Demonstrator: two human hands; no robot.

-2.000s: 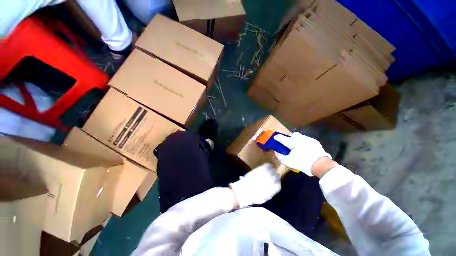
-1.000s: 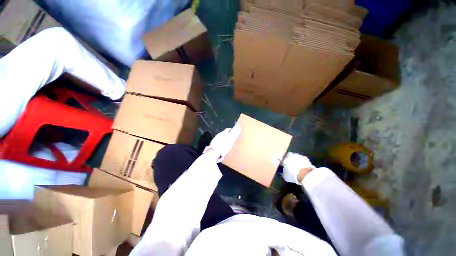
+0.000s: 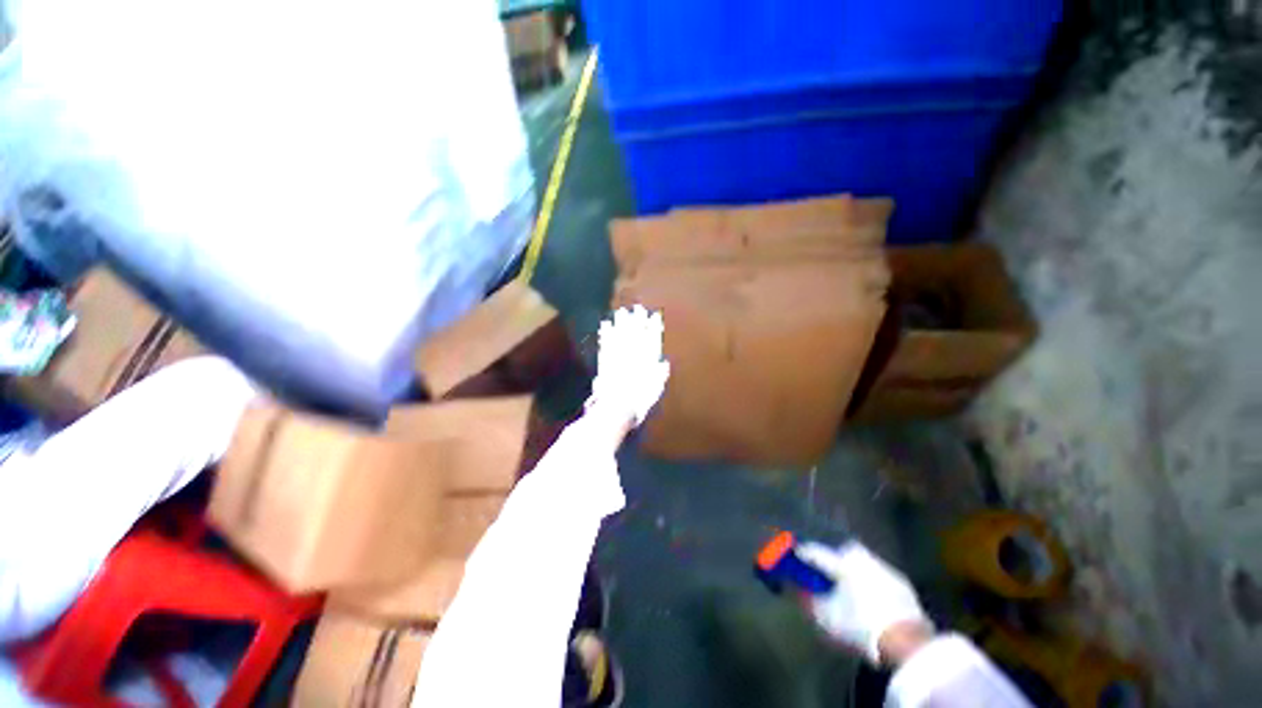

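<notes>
My left hand, in a white glove, is stretched forward at the left edge of the stack of flat cartons. Its fingers look apart and it holds nothing; whether it touches the cardboard I cannot tell. My right hand, also gloved in white, is low at the right, closed on the blue tape dispenser with its orange end pointing up and left. A brown made-up carton lies tilted on other cartons at the left, slightly blurred.
Blue crates stand behind the flat stack. An open carton is right of it. Yellow-brown tape rolls lie by the stained wall. A large white wrapped bulk fills the upper left. Another person's white-clothed limb is by the red stool.
The carton between my hands is gone from there, and a tilted one now tops the left pile. My left hand has moved forward to the flat stack. The view has tipped upward.
</notes>
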